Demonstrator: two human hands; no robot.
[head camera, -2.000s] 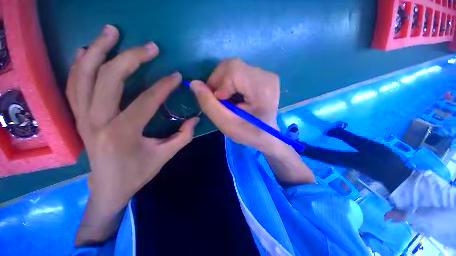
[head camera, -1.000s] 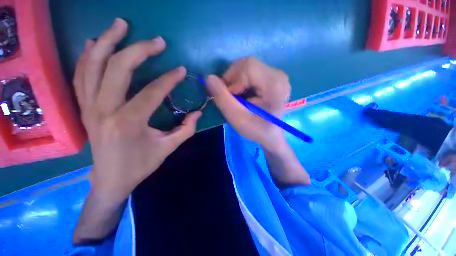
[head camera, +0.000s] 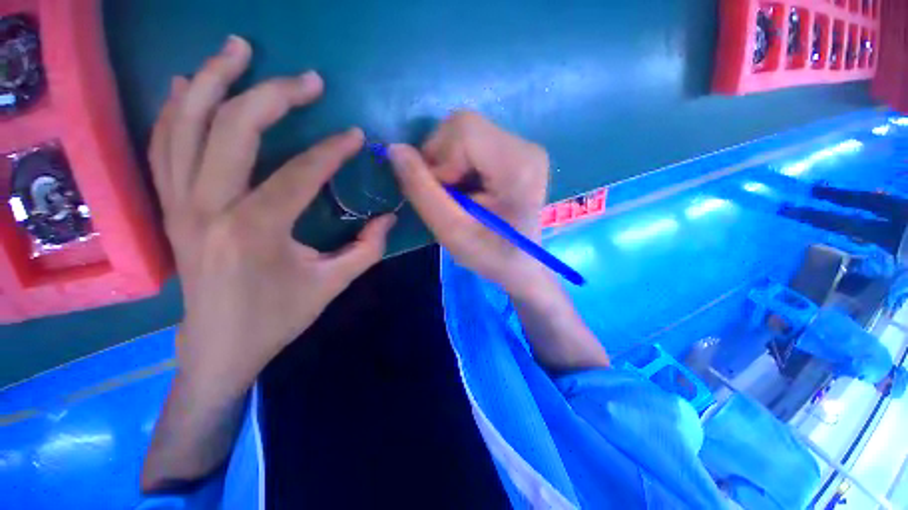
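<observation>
A thin round ring part (head camera: 348, 206) lies at the green bench's near edge, with green showing through it. My left hand (head camera: 249, 224) holds the ring between thumb and index finger, its other fingers spread. My right hand (head camera: 488, 199) holds a slim bright-blue stick (head camera: 518, 239) like a pen, its tip at the ring's upper right rim. The tip is partly hidden by my fingers.
A red-pink foam tray (head camera: 110, 169) with round assemblies (head camera: 47, 199) in its pockets is left of my left hand. A second filled tray (head camera: 735, 50) is at upper right. A small red tray (head camera: 575, 208) is at the bench edge. Blue stools stand on the floor.
The blue stick and my right hand have shifted slightly left, with the tip along the ring's upper rim. The small red tray shows more. The person's dark legs at right have moved farther off.
</observation>
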